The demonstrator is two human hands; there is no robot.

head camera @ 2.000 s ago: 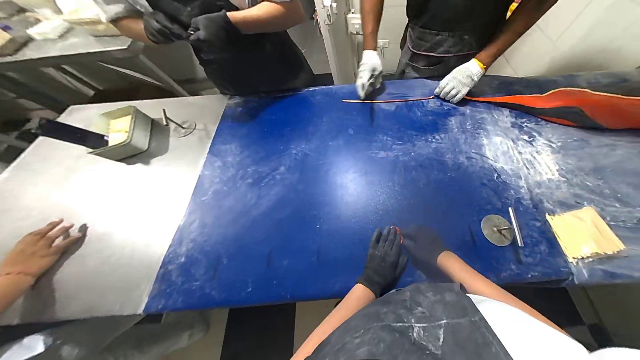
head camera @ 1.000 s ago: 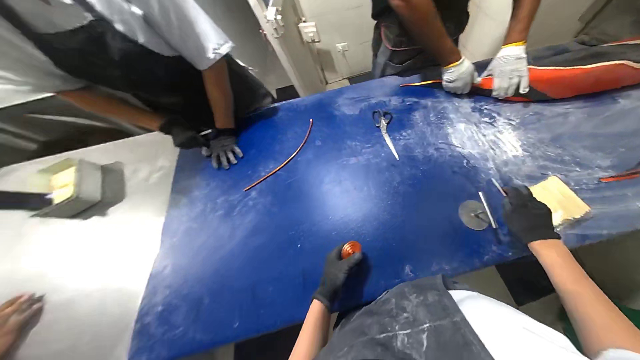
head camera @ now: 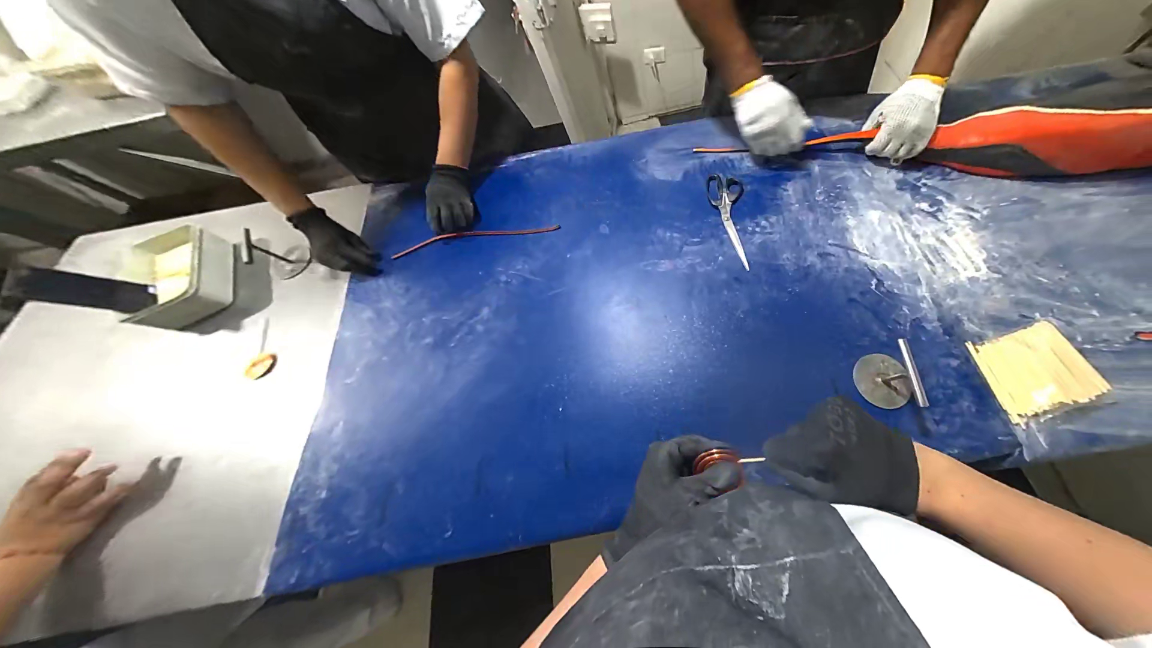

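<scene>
My left hand (head camera: 673,486), in a black glove, holds a small coiled red-brown candy spiral (head camera: 717,462) close to my apron at the near edge of the blue table. A thin pale stick (head camera: 751,460) extends from the coil toward my right hand (head camera: 846,454), also black-gloved, whose fingertips are blurred at the stick's end. Beyond my right hand lie a round metal disc with a handle (head camera: 883,381) and a short metal bar (head camera: 913,373). A bundle of wooden sticks (head camera: 1039,371) rests farther right.
Scissors (head camera: 727,216) lie mid-table. A co-worker's black gloves touch a thin red strand (head camera: 477,234); another's white gloves pull a strand from a large red-and-black candy mass (head camera: 1062,139). At left are a metal container (head camera: 211,279), a lollipop (head camera: 261,364) and a person's bare hand (head camera: 49,513).
My right hand has moved from beside the stick bundle to my left hand, and a stick now shows at the coil. The co-worker's black-gloved hand has reached the thin strand.
</scene>
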